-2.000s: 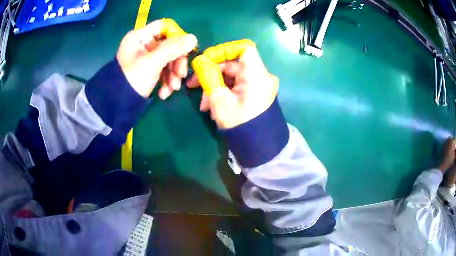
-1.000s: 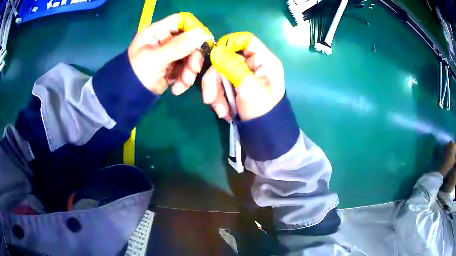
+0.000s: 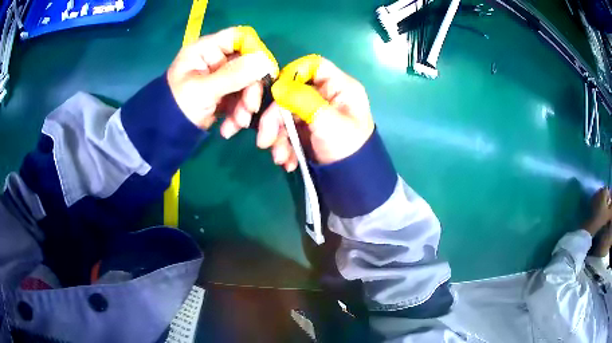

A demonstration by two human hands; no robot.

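Observation:
A white sleeved wire harness (image 3: 305,181) hangs down from my right hand, with a white connector at its lower end. My right hand (image 3: 322,107), with yellow finger cots on thumb and forefinger, grips its upper end. My left hand (image 3: 221,77), with a yellow cot on the forefinger, pinches black wires just left of the right fingertips. The fingertips of both hands nearly touch. The wire tips and any small housing between them are hidden or too small to tell.
A blue tray (image 3: 84,25) with small white housings is at the upper left. A yellow line (image 3: 172,201) crosses the green bench (image 3: 456,187). White harnesses (image 3: 439,40) with black wires lie at the upper right, near a dark rail (image 3: 550,40). Another person's hand (image 3: 599,208) is at the right edge.
The harness in my right hand has come into fuller view, hanging below the fingers. Both hands have moved up and right, then slightly back down and left, staying close together.

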